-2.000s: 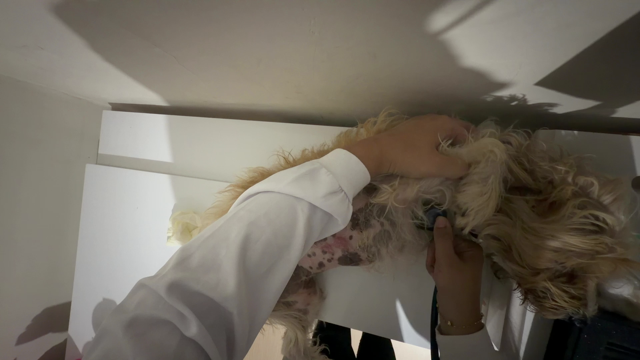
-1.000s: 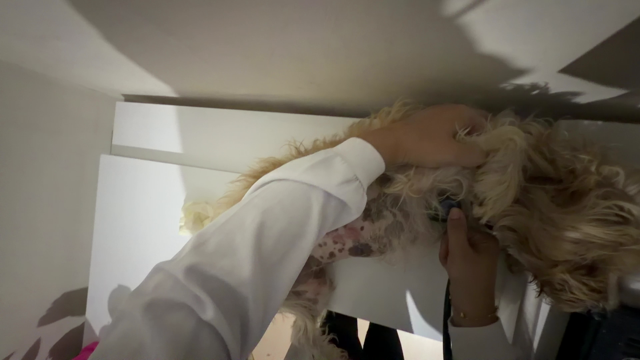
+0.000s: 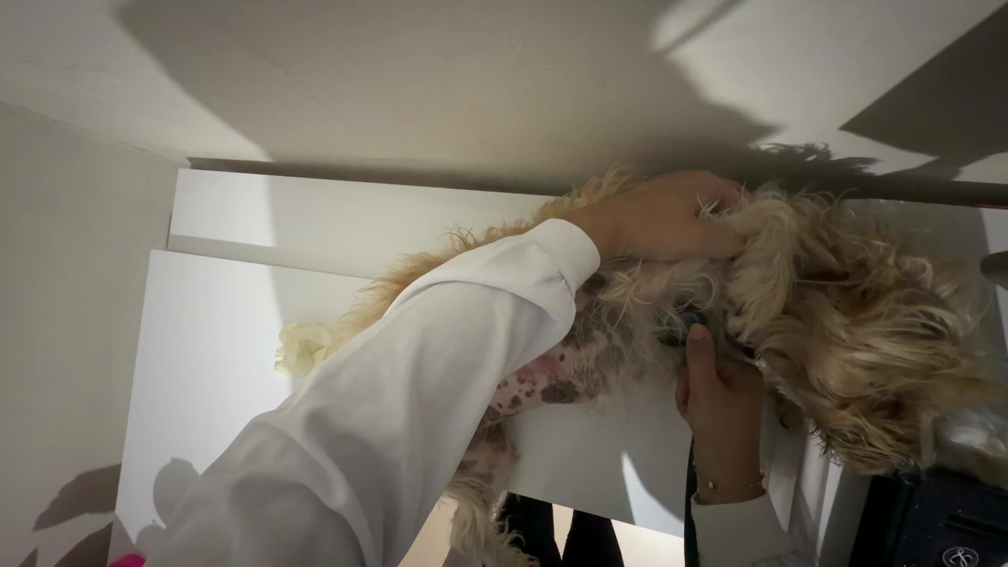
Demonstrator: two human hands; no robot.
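A dog with long tan fur [image 3: 858, 331] lies on its side on a white table, its spotted pink belly [image 3: 551, 378] bared and its head toward the right. My left hand [image 3: 669, 216] reaches across it from the lower left, fingers curled around a furry foreleg [image 3: 760, 260]; the fingertips are partly hidden in fur. Below, my right hand [image 3: 720, 394] holds the dark round chest piece of a stethoscope [image 3: 683, 327] against the dog's chest, thumb on top. Black tubing [image 3: 691, 504] runs down beside that wrist, which wears a thin bracelet.
The white tabletop [image 3: 205, 331] has a raised strip [image 3: 354, 209] along the wall [image 3: 472, 87] behind. Crumpled pale yellow paper [image 3: 303, 349] lies near the dog's rump. A black case or box [image 3: 937, 520] stands at the lower right. Dark-clothed legs [image 3: 591, 539] show below the table edge.
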